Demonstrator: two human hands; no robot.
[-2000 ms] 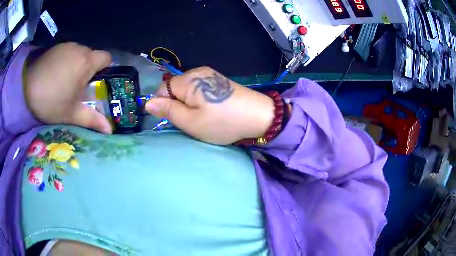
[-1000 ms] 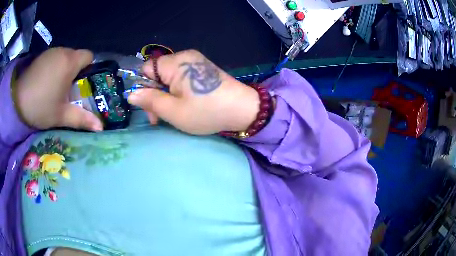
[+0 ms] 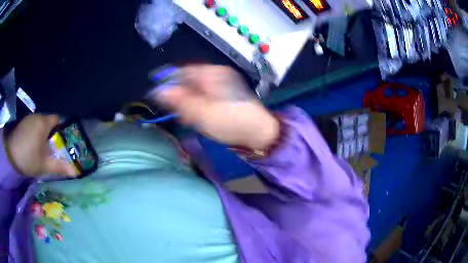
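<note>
My left hand (image 3: 32, 146) holds the open device unit (image 3: 75, 148) by its edges at the left, against my shirt. The unit has a black rim, a green circuit board and a yellow and white part beside my fingers. My right hand (image 3: 218, 102) is blurred and raised away from the unit, over the dark bench. Something blue (image 3: 163, 74) shows blurred at its fingertips; I cannot tell exactly what the fingers grip. A blue lead wire (image 3: 160, 119) runs below the hand, with a dark and yellow wire loop near it.
The white tester (image 3: 277, 38) with red displays and a row of green and red buttons stands at the top. A crumpled clear bag (image 3: 156, 21) lies left of it. Bagged units (image 3: 405, 31) are at upper right. A red stool (image 3: 395, 107) and an open carton (image 3: 377, 134) stand on the blue floor.
My right hand has moved off the unit, towards the tester. My left hand and the unit sit lower and further left in the picture. The view has shifted, showing more of the tester.
</note>
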